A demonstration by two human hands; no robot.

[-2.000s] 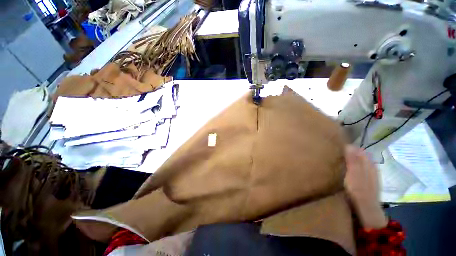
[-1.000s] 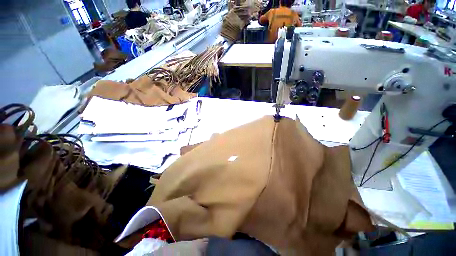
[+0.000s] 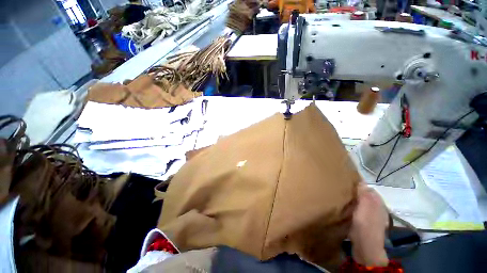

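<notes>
A tan-brown bag panel [image 3: 240,192] with a centre seam and a small pale rectangle lies on the white machine table, spreading toward me. Its far end is under the presser foot [image 3: 288,111] of the white sewing machine [image 3: 363,50]. My right hand [image 3: 369,224] is at the panel's right edge, its fingers hidden at or behind the fabric, so I cannot tell how it grips. My left hand is not visible; only a red cuff shows at the lower left, behind a folded edge of the panel.
White-backed pieces [image 3: 133,125] are stacked left of the machine, with brown pieces [image 3: 141,90] behind. Brown handled pieces [image 3: 64,197] pile at the lower left. A brown thread cone [image 3: 368,100], a red-handled tool [image 3: 406,120], a black cable and papers [image 3: 454,184] are at the right.
The panel, loose and folded at its right side a second ago, is now smoother there. My right hand has come back into view at its right edge. The camera view has shifted slightly.
</notes>
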